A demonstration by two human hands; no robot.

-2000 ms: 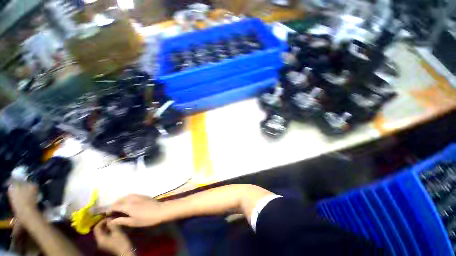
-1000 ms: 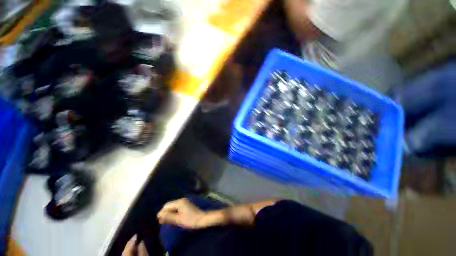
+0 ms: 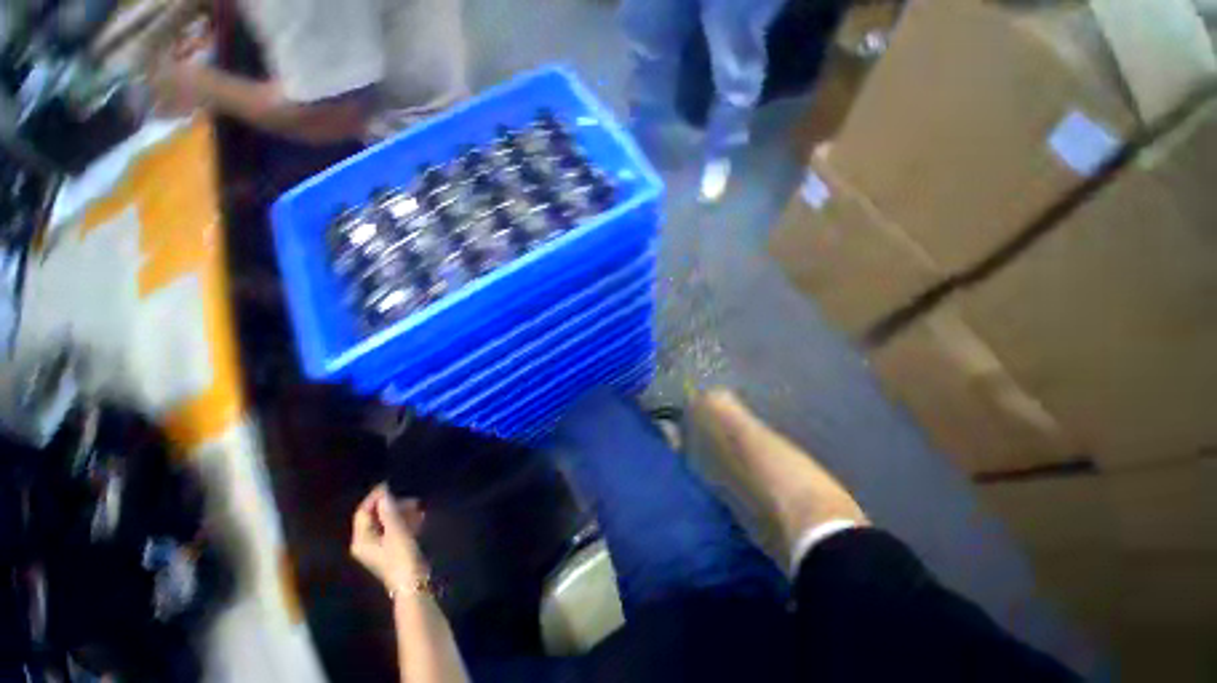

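A stack of blue plastic trays (image 3: pixel 534 340) stands in front of me, beside the bench. The top tray holds rows of small black and silver modules (image 3: pixel 467 220). My left hand (image 3: pixel 387 531) is low, between the bench edge and my legs, near the stack's lower front. Its fingers are drawn together; whether they hold anything small cannot be told. My right hand (image 3: pixel 714 407) is to the right of the stack, near my knee, blurred and foreshortened, so its fingers do not show clearly.
The bench (image 3: pixel 254 520) with orange tape runs along the left, with dark housings (image 3: pixel 94 520) on it. Large cardboard cartons (image 3: pixel 988 227) are piled at the right. A person's arm (image 3: pixel 254 100) reaches over the bench; another person's legs (image 3: pixel 701 67) are beyond. A beige stool (image 3: pixel 583 596) is below.
The view has swung right from the bench to the tray stack and cartons. My left hand now shows fully beside the bench. My right arm is now extended to the right of the stack.
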